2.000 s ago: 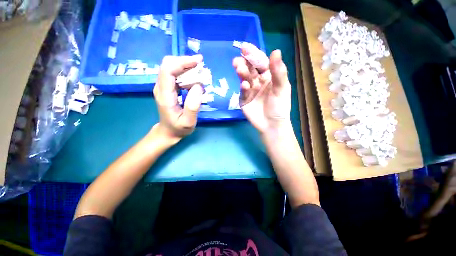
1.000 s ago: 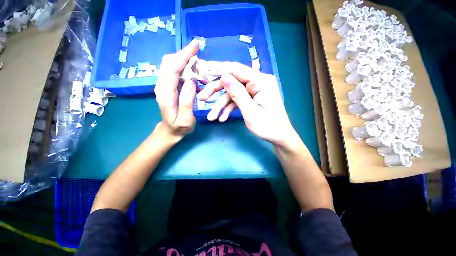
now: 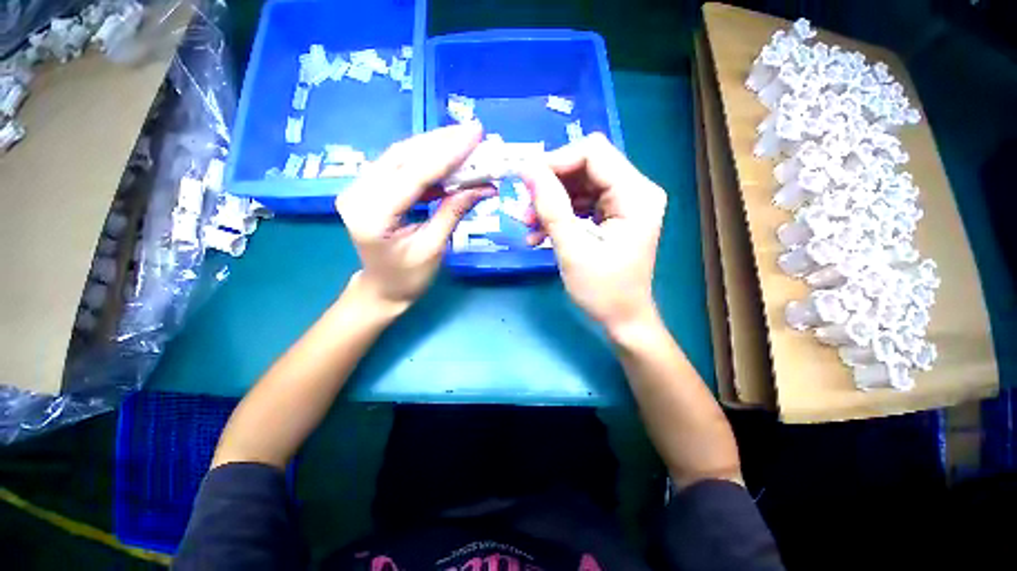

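Note:
My left hand (image 3: pixel 404 212) holds a white plastic housing (image 3: pixel 482 165) between thumb and fingers over the right parts bin. My right hand (image 3: pixel 602 229) has its thumb and bent fingers at the right end of the same housing. Whether a small piece is between the right fingertips is hidden. The right parts bin (image 3: pixel 522 262) is blue and holds small white pieces along its edges. The left parts bin (image 3: pixel 284 204) stands beside it with similar small white pieces.
White cup-like assemblies (image 3: pixel 853 212) lie in dense rows on stacked cardboard sheets (image 3: pixel 948 357) at right. At left, a clear plastic bag (image 3: pixel 167 268) with loose housings (image 3: pixel 223 218) and a cardboard divider (image 3: pixel 56 234). A blue basket (image 3: pixel 167 480) is low at left.
My right hand, spread apart from the left earlier, has come in to the housing. Its fingers are now more curled. The bench view has shifted slightly.

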